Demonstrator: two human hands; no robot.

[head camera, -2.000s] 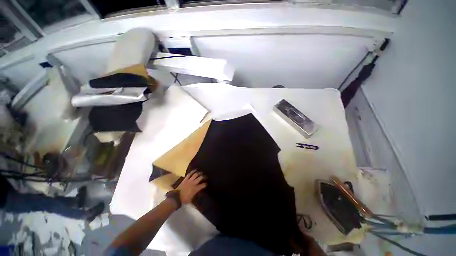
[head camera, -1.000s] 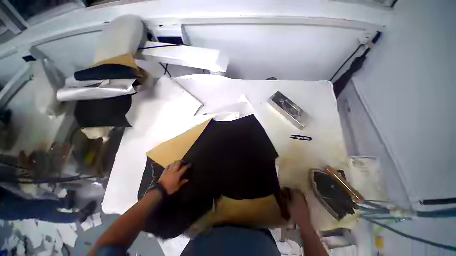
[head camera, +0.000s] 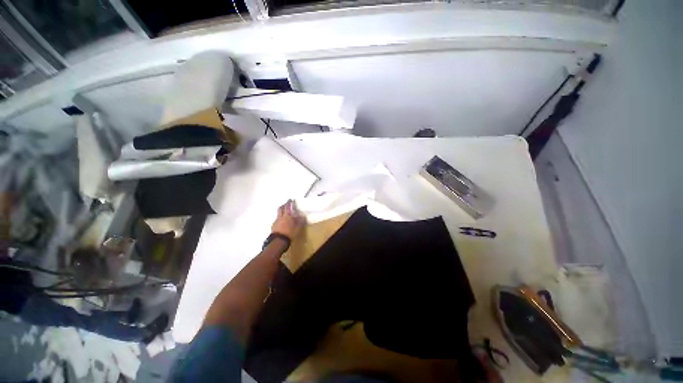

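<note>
A large black garment panel [head camera: 404,277] with a curved notch lies on the white table in front of me. Tan pieces [head camera: 318,236] show from under its upper left edge and below it near my body. My left hand [head camera: 287,221] is at the tan piece's upper left edge, beside the white sheets [head camera: 348,196]; its fingertips are too blurred to tell if they pinch anything. Only a small, blurred part of my right hand [head camera: 487,366] shows at the bottom edge, by the panel's lower right side; its fingers are hidden.
The steam iron [head camera: 528,325] lies at the right with its hose running right. Dark snips [head camera: 477,233] and a grey rectangular case [head camera: 457,185] lie beyond the panel. Stacked pieces [head camera: 176,168] hang at the left. A person's leg [head camera: 82,318] shows lower left.
My left hand has moved up and away from me, from the black panel to the tan piece's far edge. The black panel has shifted right. My right hand has moved lower, mostly out of view.
</note>
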